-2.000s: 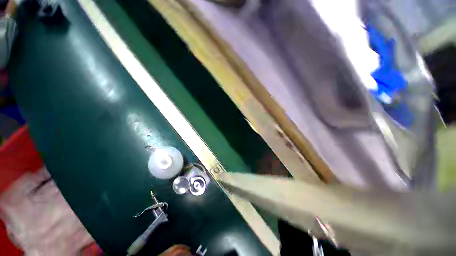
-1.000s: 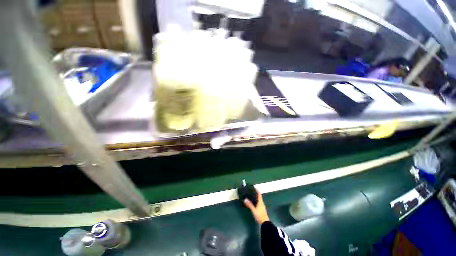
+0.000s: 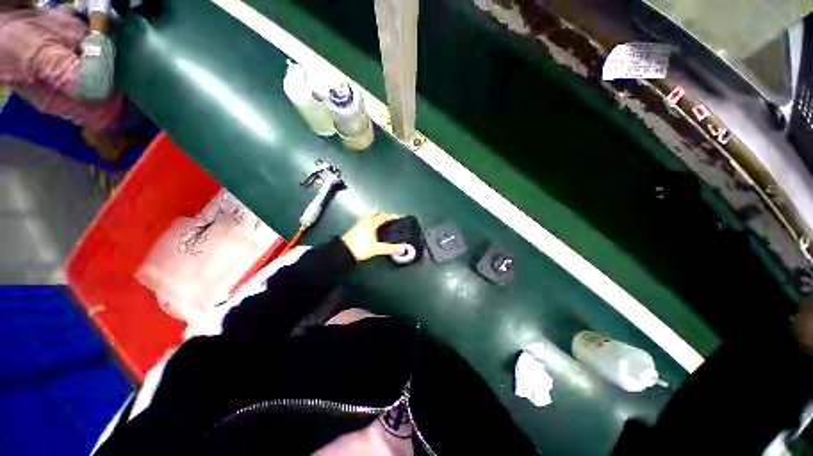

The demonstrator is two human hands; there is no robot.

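Observation:
My left hand (image 3: 366, 237), bare with a black sleeve, is closed around a black housing (image 3: 403, 232) on or just above the green bench. A pale ring shows at its lower end. Two more black housings, one beside it (image 3: 445, 242) and one farther right (image 3: 496, 264), lie on the bench with small metal parts on top. My right sleeve (image 3: 735, 387) reaches to the right edge. Only a dim skin-coloured patch shows there, and what that hand holds cannot be seen.
An air blow gun (image 3: 318, 203) lies near a red bin (image 3: 125, 258). Two bottles (image 3: 334, 111) stand by the metal post (image 3: 398, 71). A white cloth (image 3: 533, 378) and squeeze bottle (image 3: 617, 361) lie right. Another worker's gloved hand (image 3: 94, 64) is upper left. A pale rail edges the belt.
The view has swung from the shelf down to the bench. One second ago a hand held a black housing at the rail. Now my left hand grips one beside two others on the bench.

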